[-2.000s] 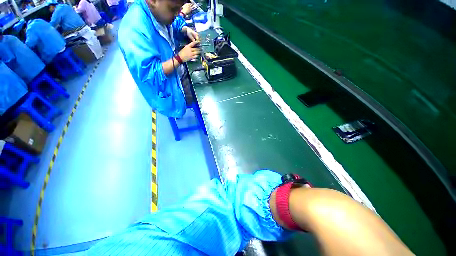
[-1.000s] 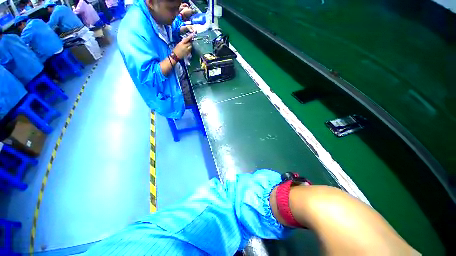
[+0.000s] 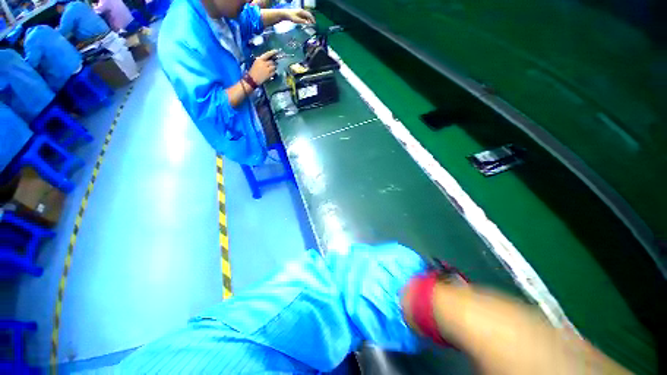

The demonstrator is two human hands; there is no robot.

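Observation:
My left forearm, in a blue sleeve with a red wrist band (image 3: pixel 423 306) and a dark watch-like item, reaches across the lower right over the dark green bench top (image 3: pixel 366 187). The bare part beyond the band is blurred. My left hand is cut off by the bottom edge, so its fingers and anything in them are hidden. My right hand is not in view. An open phone assembly (image 3: pixel 497 159) lies on the green conveyor belt (image 3: pixel 468 139), and a darker phone (image 3: pixel 441 119) lies farther up the belt.
A chipped white edge (image 3: pixel 439 176) separates bench and belt. A black box (image 3: pixel 314 86) stands on the far bench beside a seated person in a blue smock (image 3: pixel 212 88). Other workers, blue stools (image 3: pixel 55 121) and a cardboard box (image 3: pixel 36 195) are at the left. Yellow-black tape (image 3: pixel 223 234) marks the floor.
The phones have shifted up the picture along the belt. The other person's hands have moved apart, one reaching toward the belt. My left forearm has shifted slightly and is now blurred.

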